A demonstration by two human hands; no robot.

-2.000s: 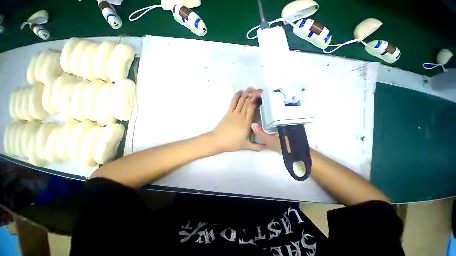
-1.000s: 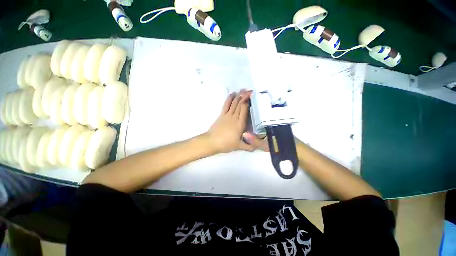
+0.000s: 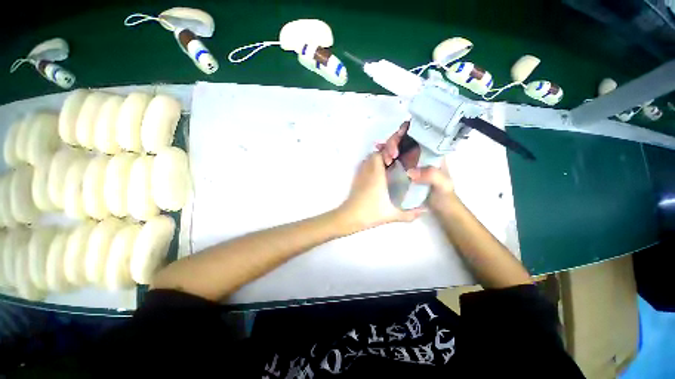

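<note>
My left hand (image 3: 370,189) and my right hand (image 3: 437,185) are both closed round the grip of the glue gun (image 3: 437,111), above the white work board. The gun is tilted, with its white cartridge (image 3: 391,76) and thin nozzle (image 3: 355,58) pointing up and left. The nozzle tip is near a striped body (image 3: 323,63) with a cream cap (image 3: 306,34) and a cord loop on the green belt; I cannot tell if it touches. The black plunger rod (image 3: 499,138) sticks out at the gun's rear right. My fingers partly hide the grip.
Cream oval blanks (image 3: 118,185) stand in three rows at left. More striped bodies (image 3: 196,50) with caps and cords lie along the green belt (image 3: 252,22). The white board (image 3: 274,148) lies under my forearms. A grey metal bar (image 3: 629,96) crosses at upper right. A cardboard carton (image 3: 599,311) is below the bench.
The gun has swung from nearly straight ahead to pointing up-left, and its body has lifted. Its grip now shows between my hands. The belt pieces have shifted in view.
</note>
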